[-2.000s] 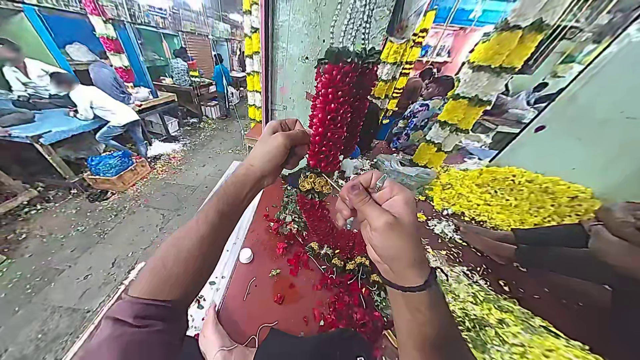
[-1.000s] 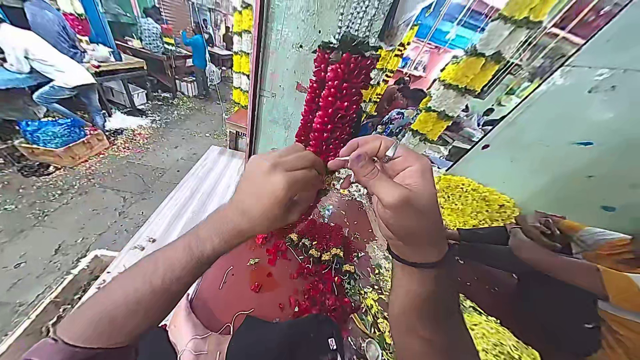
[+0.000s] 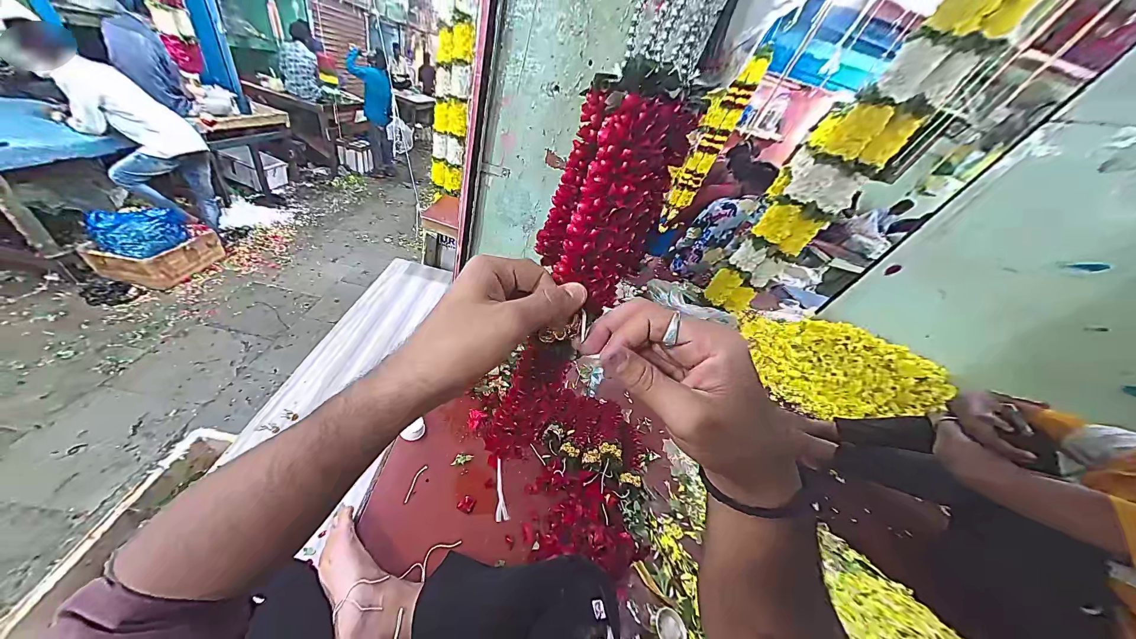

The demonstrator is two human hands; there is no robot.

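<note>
My left hand has thumb and forefinger pinched on a white string just below a hanging red flower garland. Close to its right, my right hand, with a ring on one finger, pinches the lower part of that string. The hanging garland is made of several thick red strands topped by dark leaves and silvery strings. Under my hands more red garland, with small yellow flowers and green leaves in it, lies on a red surface. My fingertips partly hide the string.
Heaped yellow petals lie at the right, near a seated person's arms. Yellow and white garlands hang behind. A white corrugated sheet edges the red surface. My bare foot has loose thread over it. Other people stand at stalls across the walkway.
Two seconds ago my hands were apart, on either side of the hanging garland; now they are close together below it, pinching the string. The view has shifted.
</note>
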